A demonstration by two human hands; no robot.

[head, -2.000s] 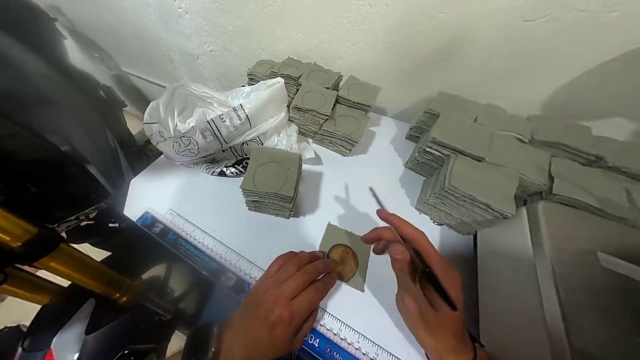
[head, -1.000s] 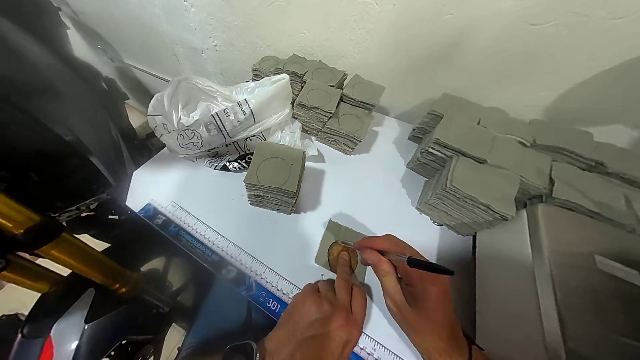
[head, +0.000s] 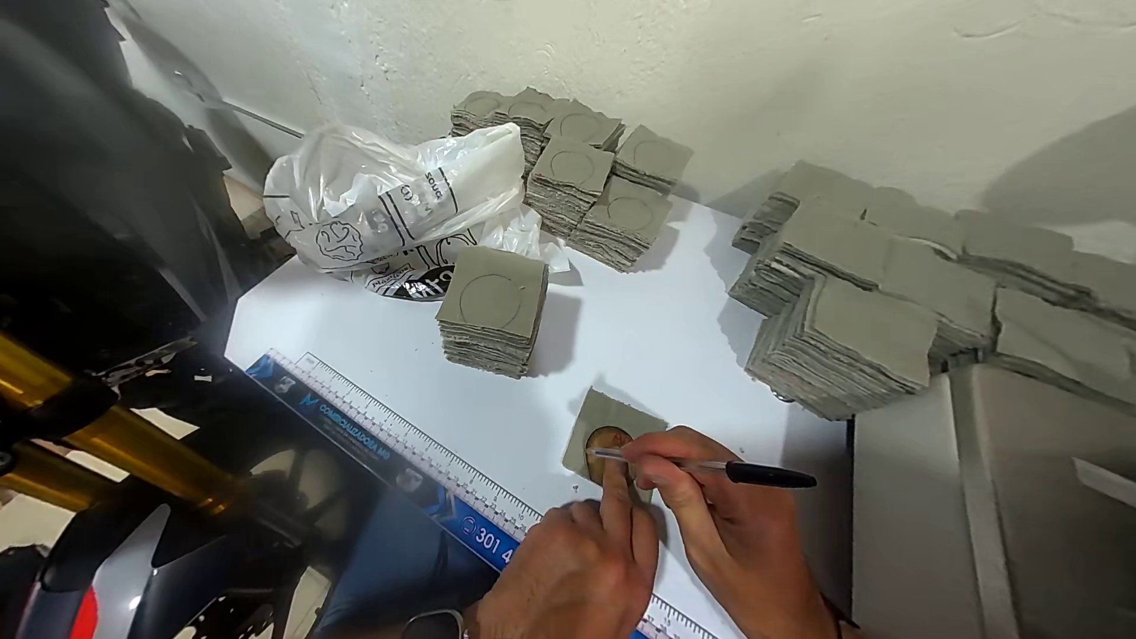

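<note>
A square grey sheet lies on the white table, with a small round disc on top of it. My left hand presses the disc down with an extended finger. My right hand grips a ballpoint pen that has a clear barrel and a black cap on its back end; the tip is at the disc's left edge. Up and to the left stands a stack of grey squares, the top one marked with a drawn circle. The underside of my left palm is hidden.
Behind are more circle-marked stacks beside a white plastic bag. Several stacks of unmarked grey squares stand at the right, near a grey box. A clear ruler lies along the front edge. A wall rises behind.
The pen, earlier held away from the sheet with its tip pointing up, has come down to the disc. Since one second ago its tip has moved to the disc's left edge.
</note>
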